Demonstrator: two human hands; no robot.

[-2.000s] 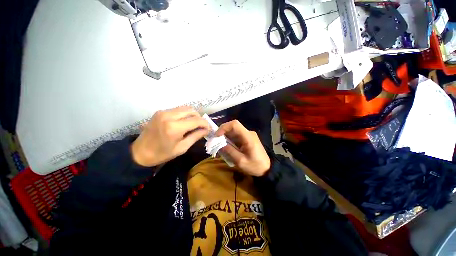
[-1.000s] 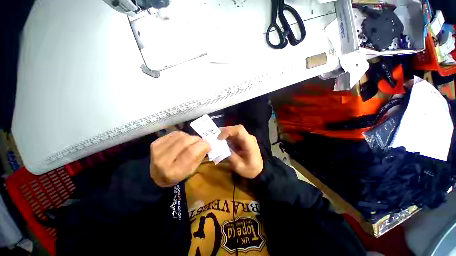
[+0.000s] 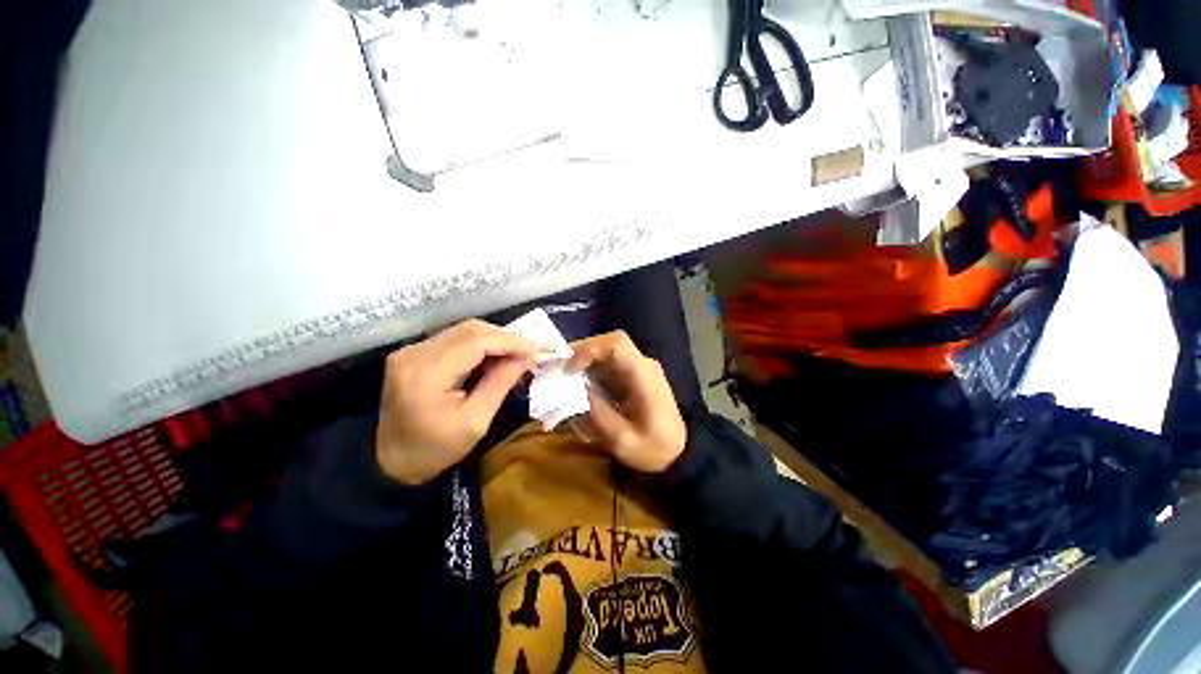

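Observation:
A small stack of white care labels [image 3: 559, 395] is held over the lap, below the table's front edge. The lower ends are fanned out and one label end sticks up between the hands. My left hand [image 3: 445, 395] pinches the labels from the left with thumb and forefinger. My right hand [image 3: 628, 400] grips the stack from the right, thumb on top. The fingers hide part of the labels, and the print is too small to read.
The white machine table [image 3: 237, 198] has a ruler along its front edge. Black scissors [image 3: 764, 82] lie on it, near an open parts tray [image 3: 1088, 92]. Orange fabric [image 3: 843, 296], a dark cloth pile [image 3: 1040, 481] and a white sheet [image 3: 1104, 329] are at right, a red crate [image 3: 99, 507] at left.
My left hand has moved up a little and its fingers have shifted onto the upper part of the labels. The labels, spread flatter a second ago, are now bunched with fanned lower ends.

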